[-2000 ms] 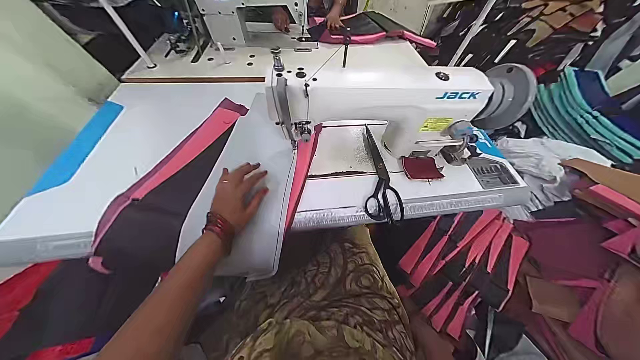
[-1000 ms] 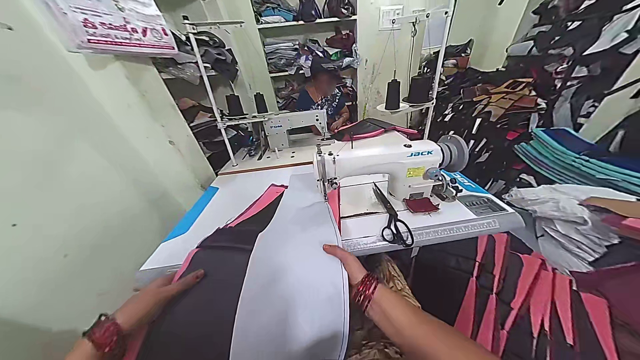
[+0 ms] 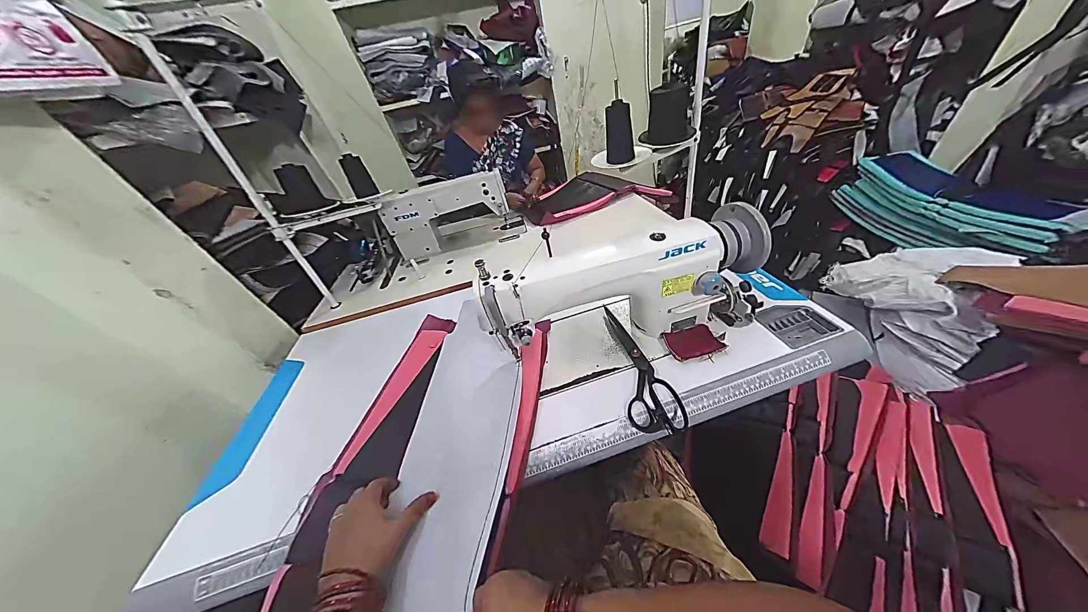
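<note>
A white Jack sewing machine stands on the white table, its needle area over the edge of a long light grey panel. Black and pink fabric lies along the panel's left side, and a pink strip shows along its right. My left hand rests with thumb and fingers spread on the black fabric and the panel's edge. At the bottom of the view my right hand is at the panel's right edge, its fingers mostly cut off or hidden. Black-handled scissors lie right of the needle area, by a maroon fabric scrap.
A person sits behind a second sewing machine at the back. Thread cones stand on a rack. Pink and black pieces, white crumpled cloth and stacked teal-edged pieces are at the right.
My right hand has moved down along the panel's right edge since one second ago. My left hand has moved right, onto the seam between black fabric and panel. The view has shifted.
</note>
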